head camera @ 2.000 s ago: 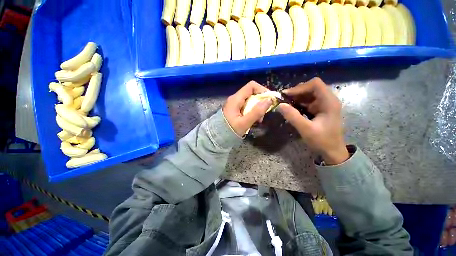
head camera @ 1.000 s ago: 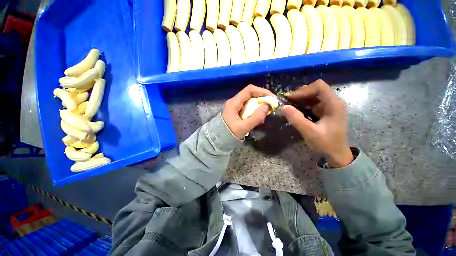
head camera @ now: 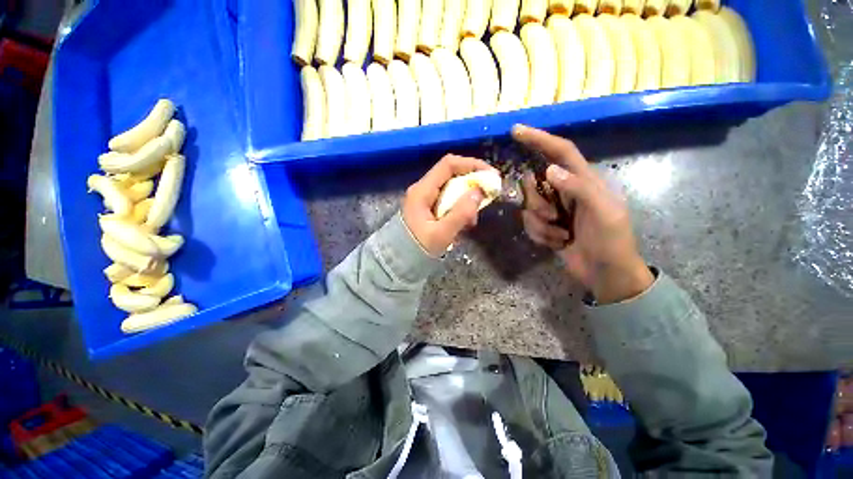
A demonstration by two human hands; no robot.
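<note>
My left hand [head camera: 441,208] is closed around a pale yellow banana piece [head camera: 466,189], with one end showing past the fingers and the rest hidden in the palm. My right hand [head camera: 580,210] is a little to the right, apart from the piece, with the index finger raised and extended. It holds a small dark tool, likely trimming snips [head camera: 552,195], mostly hidden by the fingers. Small pale and dark trimmings [head camera: 505,157] lie on the speckled table between the hands and the row tray.
A blue row tray [head camera: 561,110] at the far side holds banana pieces in two rows. A blue loose tray [head camera: 220,229] at left holds a heap of pieces. Clear crinkled plastic [head camera: 831,215] lies at the right edge. Blue crates [head camera: 112,449] and a red crate [head camera: 42,426] show lower left.
My right hand has drawn away from the banana piece and its index finger has lifted, showing more of the dark tool. My left hand still holds the piece. The whole view has shifted slightly.
</note>
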